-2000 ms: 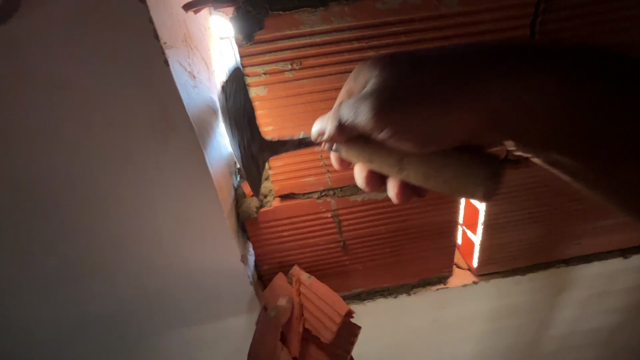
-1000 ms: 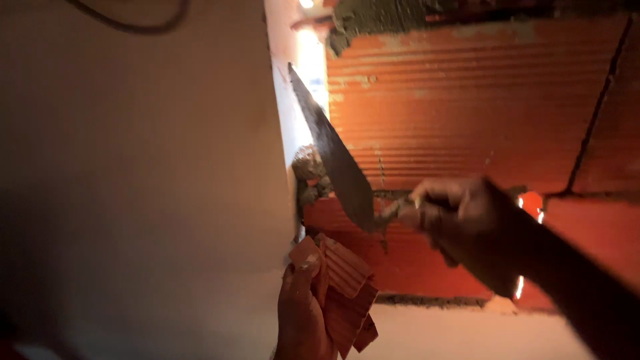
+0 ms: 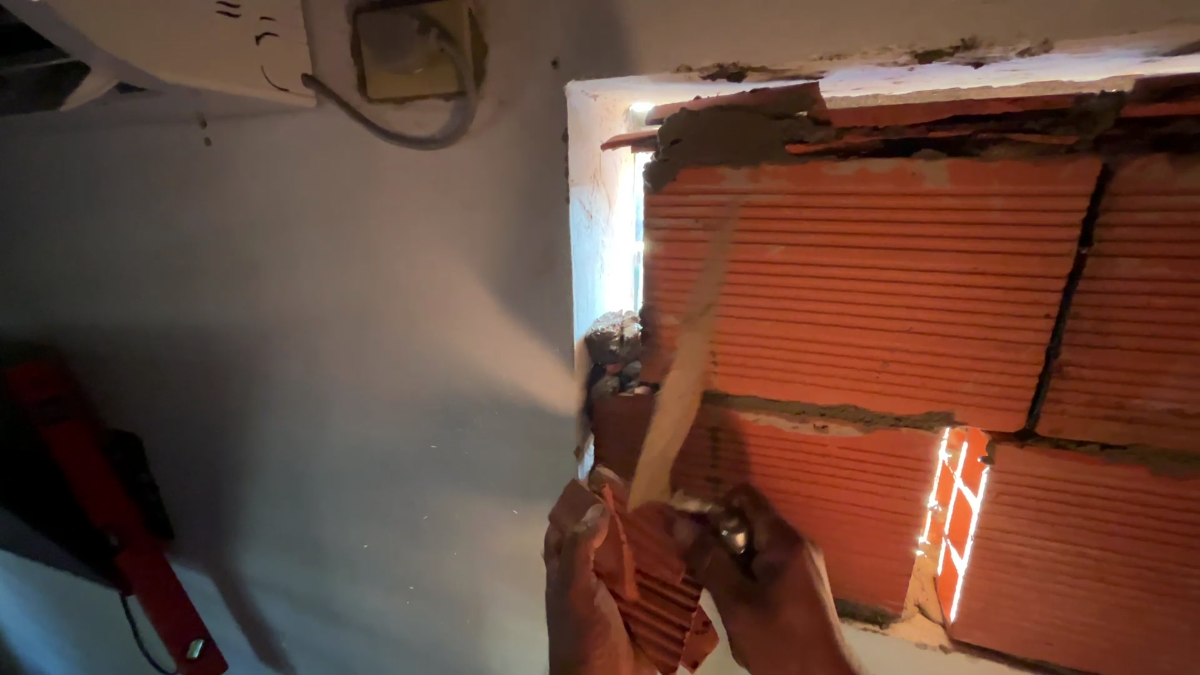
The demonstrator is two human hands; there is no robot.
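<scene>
My left hand (image 3: 577, 581) grips several broken pieces of ribbed clay brick (image 3: 647, 581) near the bottom of the view. Just right of it, my right hand (image 3: 769, 581) is closed around a pointing trowel, whose blurred blade (image 3: 689, 375) points upward in front of the brick wall. The blade's lower end is close to the brick pieces; whether they touch I cannot tell. Behind the hands, hollow clay bricks (image 3: 862, 291) fill a wall opening. Mortar and rubble (image 3: 614, 352) sit in part of the gap at the bricks' left edge, and light comes through above.
The white reveal (image 3: 595, 216) borders the brickwork at left. Grey mortar (image 3: 731, 136) and thin brick pieces lie along the top course. A lit gap (image 3: 956, 516) shows between two lower bricks. A wall socket (image 3: 417, 56) with a cable is upper left; a red object (image 3: 112, 525) is lower left.
The trowel has come away from the gap at the left edge and now stands upright beside the brick pieces in my left hand. The view has widened to show the socket.
</scene>
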